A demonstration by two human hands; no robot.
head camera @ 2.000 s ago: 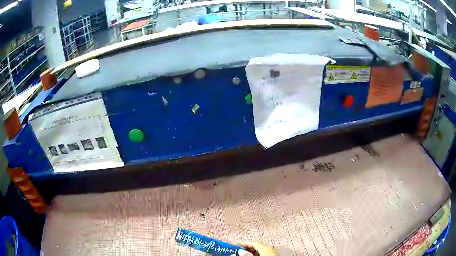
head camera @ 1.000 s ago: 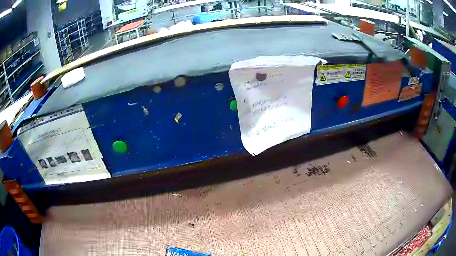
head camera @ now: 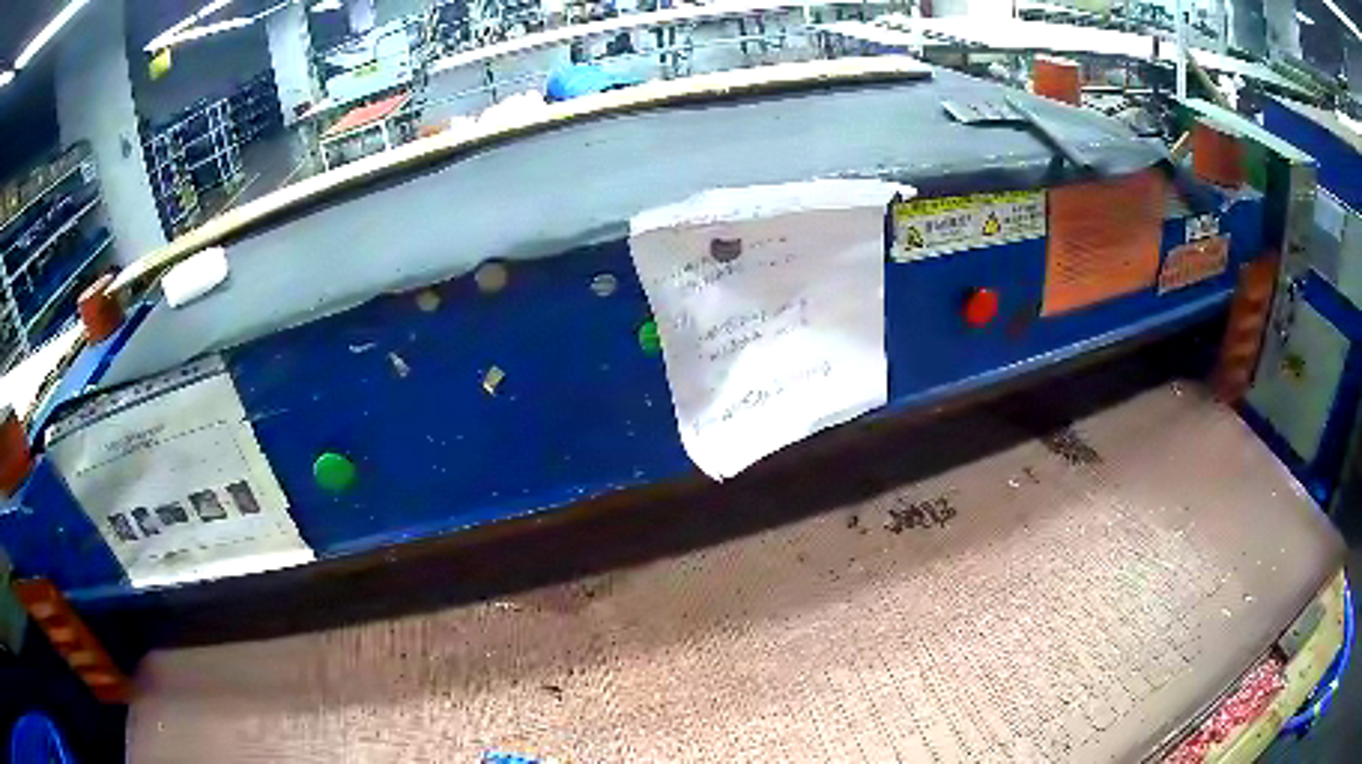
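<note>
Only a small sliver of the blue box point(head camera: 511, 758) shows at the bottom edge, left of centre; the rest is cut off. Neither of my hands is in the picture. In front of me is the press cutting pad point(head camera: 717, 627), broad and pinkish-brown, with dark marks near its back. Above it spans the blue press beam point(head camera: 493, 448) with green buttons and a red button point(head camera: 980, 306). A creased white instruction sheet point(head camera: 777, 329) hangs on the beam.
Another printed sheet point(head camera: 187, 478) is on the beam's left. A white object point(head camera: 196, 276) lies on the grey press top point(head camera: 598, 164). A blue bin point(head camera: 39, 740) is at the lower left. Red-and-white material point(head camera: 1232, 714) lies by the pad's right edge. Shelves stand behind.
The hand seen at the bottom edge two seconds ago has left the picture. The blue box has sunk almost out of view at the bottom. The view has shifted slightly over the press.
</note>
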